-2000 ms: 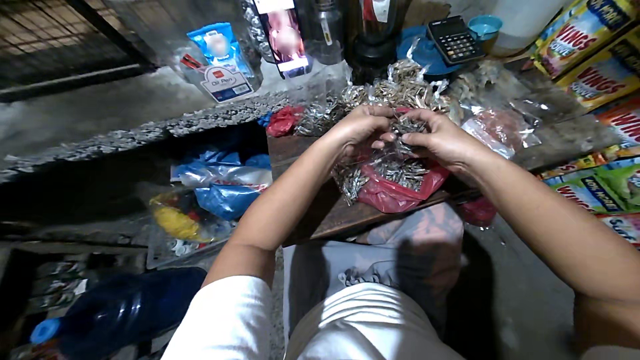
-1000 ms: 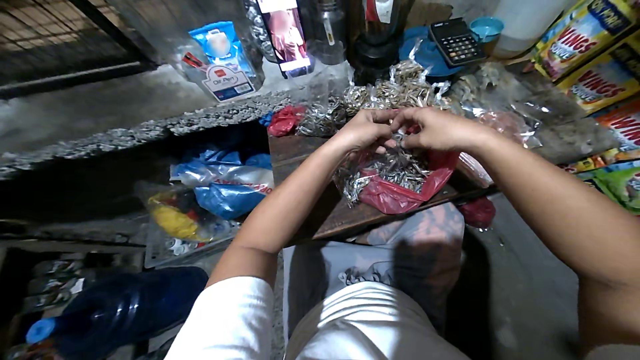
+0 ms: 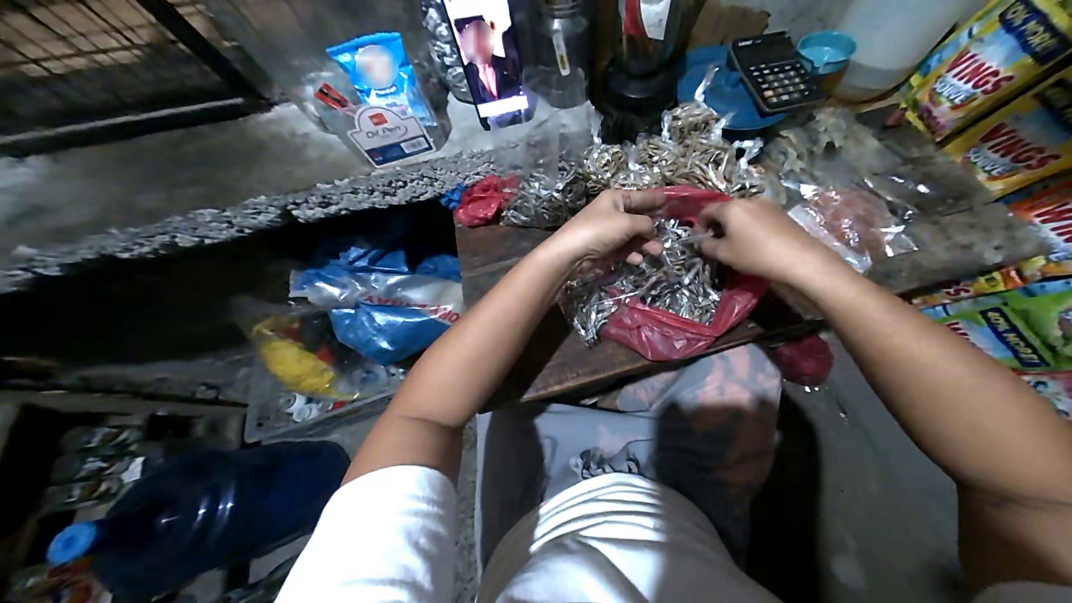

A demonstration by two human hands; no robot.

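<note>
A red plastic bag (image 3: pixel 670 331) lies open on the wooden bench (image 3: pixel 536 360), with small silvery dried fish (image 3: pixel 682 285) in it. My left hand (image 3: pixel 615 230) is over the left side of the fish, fingers curled; whether it holds anything is unclear. Over the bag's right side, my right hand (image 3: pixel 745 239) has its thumb and fingertips together near the fish, and what is between them cannot be made out. Behind both hands is a heap of clear plastic packs of dried fish (image 3: pixel 687 159). A red plastic bundle (image 3: pixel 486 201) sits at the bench's back left corner.
A calculator (image 3: pixel 775 71) rests by a blue cup (image 3: pixel 825 52) at the back. A phone (image 3: pixel 487 63) leans upright on the concrete ledge (image 3: pixel 167 184). Detergent packs (image 3: pixel 963 75) line the right. A large blue water bottle (image 3: pixel 218 502) lies lower left, near blue plastic bags (image 3: pixel 377 310).
My hands were close together over the bag one second ago; they are now farther apart, with more of the fish showing between them.
</note>
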